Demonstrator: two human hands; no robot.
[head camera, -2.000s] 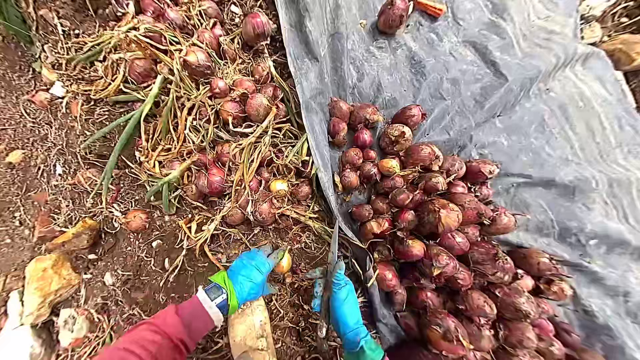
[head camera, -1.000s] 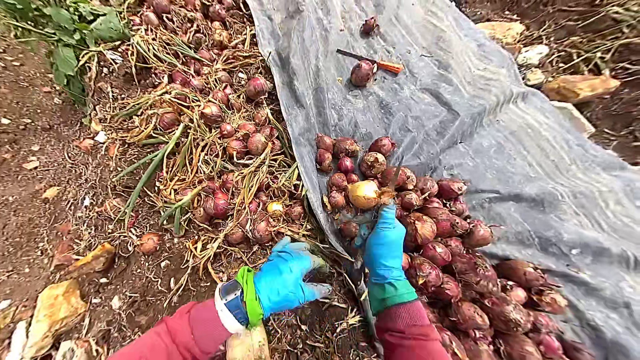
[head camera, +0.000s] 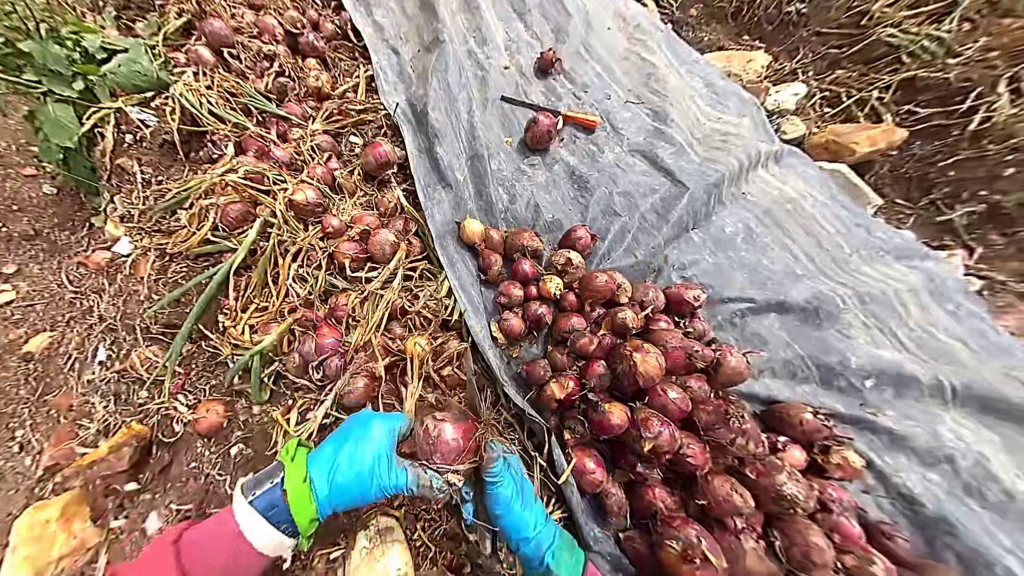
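Observation:
A large red onion (head camera: 446, 438) is gripped by my left hand (head camera: 364, 464) in a blue glove, with a green band at the wrist. My right hand (head camera: 520, 504), also in a blue glove, is at the onion's right side, its fingers closed near the roots; a blade-like tool (head camera: 474, 384) seems to rise beside it, blurred. Right of my hands a pile of red onions (head camera: 640, 400) lies on the grey plastic sheet (head camera: 840, 320). Unsorted onions with dry stalks (head camera: 320, 344) lie on the soil to the left.
An orange-handled knife (head camera: 580, 119) lies on the sheet beside a single onion (head camera: 542, 130). Stones (head camera: 856, 142) sit past the sheet's right edge. Another stone (head camera: 54, 538) is at the lower left, and a pale one (head camera: 380, 548) is below my hands. Green leaves (head camera: 60, 104) grow at the upper left.
The yellowish onion that my right hand held over the pile is out of that hand. My right hand has moved back left, beside my left hand, which now grips a large red onion.

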